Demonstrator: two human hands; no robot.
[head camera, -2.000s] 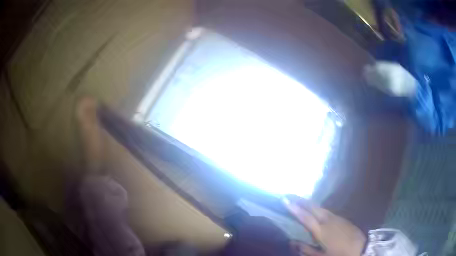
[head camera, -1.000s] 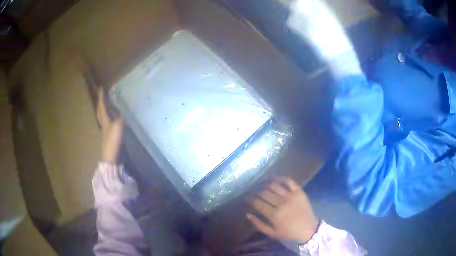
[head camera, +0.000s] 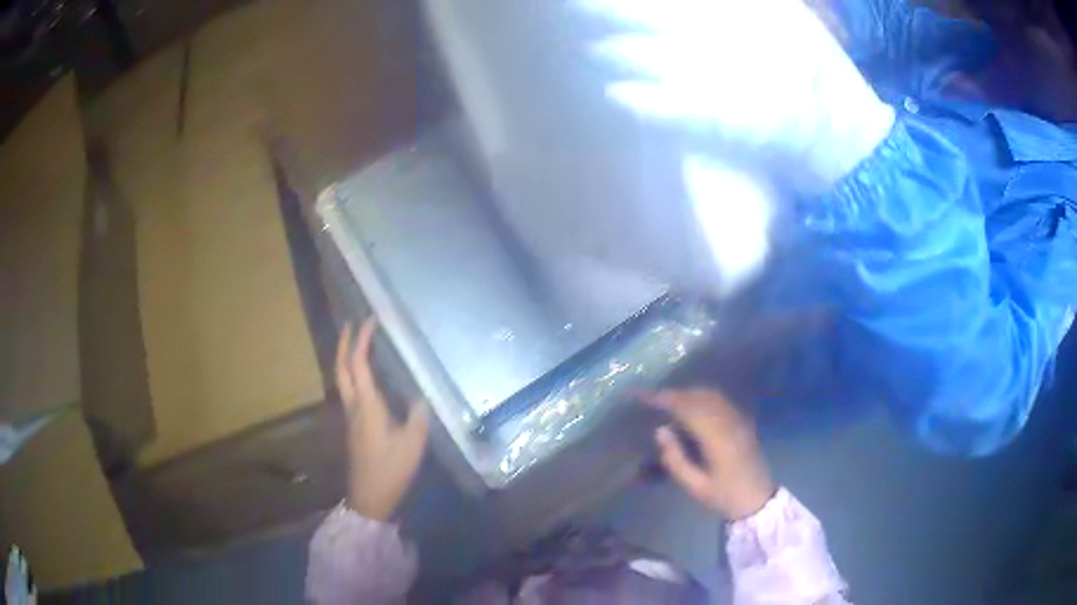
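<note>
A packed product in a shiny plastic bag (head camera: 437, 284) lies in an open brown carton (head camera: 532, 502). Another person's white-gloved hand holds a white foam sheet (head camera: 567, 154) tilted over the product and hides its far right part. My left hand (head camera: 380, 437) is at the carton's near left side, fingers apart, beside the bag's edge. My right hand (head camera: 715, 455) is at the near right side, fingers bent, with nothing visible in it. I cannot tell if either hand touches the carton.
Brown carton flaps (head camera: 219, 260) spread out on the left. A person in a blue smock (head camera: 933, 272) stands at the right, with an arm reaching over the carton. Grey floor (head camera: 921, 508) shows at the lower right.
The gloved hand has brought the foam sheet in over the product. My left hand has moved right and nearer to me. My right hand has shifted slightly right.
</note>
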